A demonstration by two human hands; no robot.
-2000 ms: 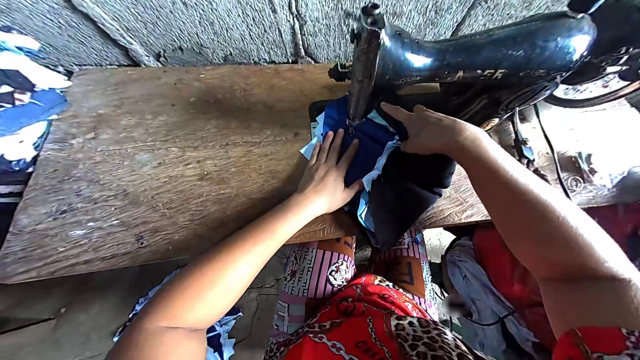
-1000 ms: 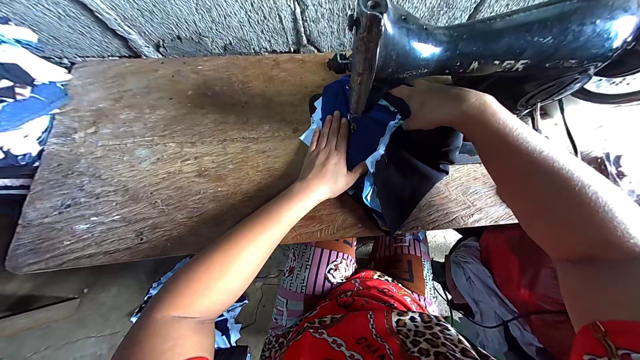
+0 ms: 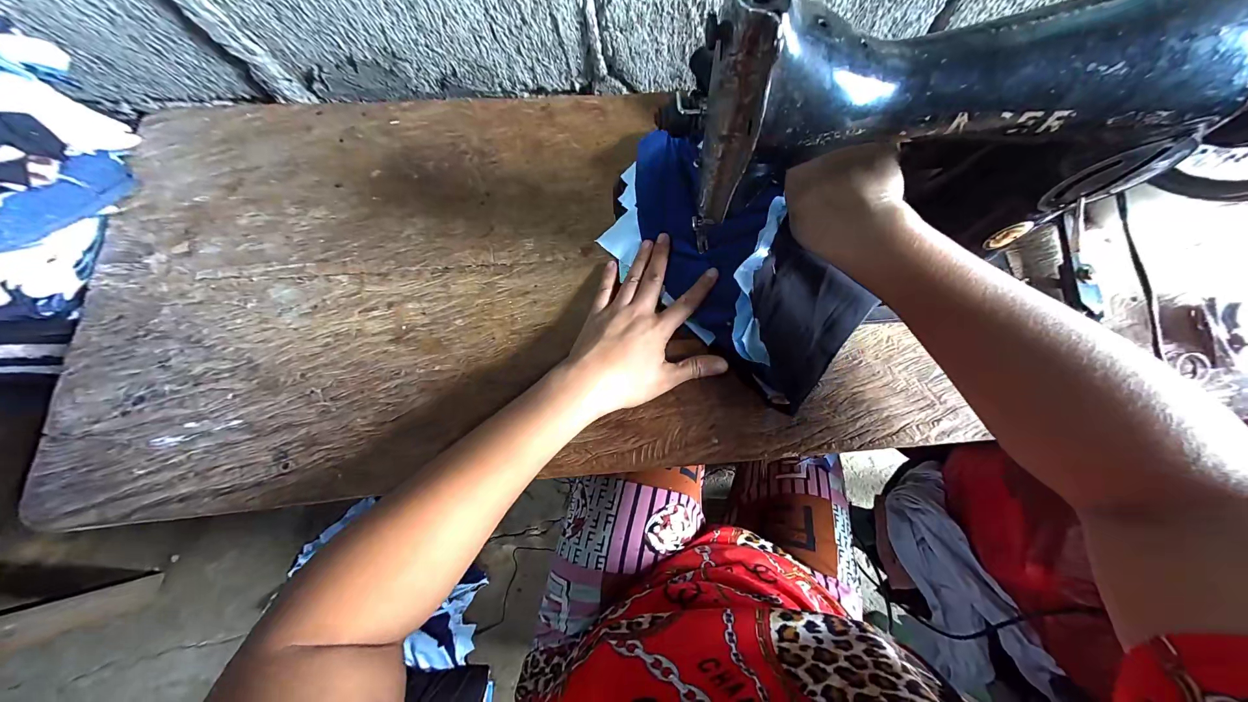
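Dark blue fabric (image 3: 673, 195) with pale blue zigzag-cut edges lies under the needle area of a black sewing machine (image 3: 936, 88). Black cloth (image 3: 804, 307) is beside and beneath it, hanging toward the table's front. My left hand (image 3: 639, 331) rests flat with spread fingers on the blue fabric's lower left edge and the wood, holding nothing. Under the machine's arm, to the right of the needle bar, my right hand (image 3: 843, 190) reaches to the fabric; its fingers are hidden behind the wrist and machine, so its grip cannot be seen.
The worn wooden tabletop (image 3: 322, 292) extends left, against a grey block wall (image 3: 468, 49). A pile of cut fabric (image 3: 58, 185) is at the far left. More cloth pieces (image 3: 444, 624) lie on the floor below, and grey and red cloths (image 3: 936, 546) are at lower right.
My right hand has moved from the fabric's upper right farther in under the machine's arm. My left hand stays flat, its fingers now more spread. The view has come closer to the machine.
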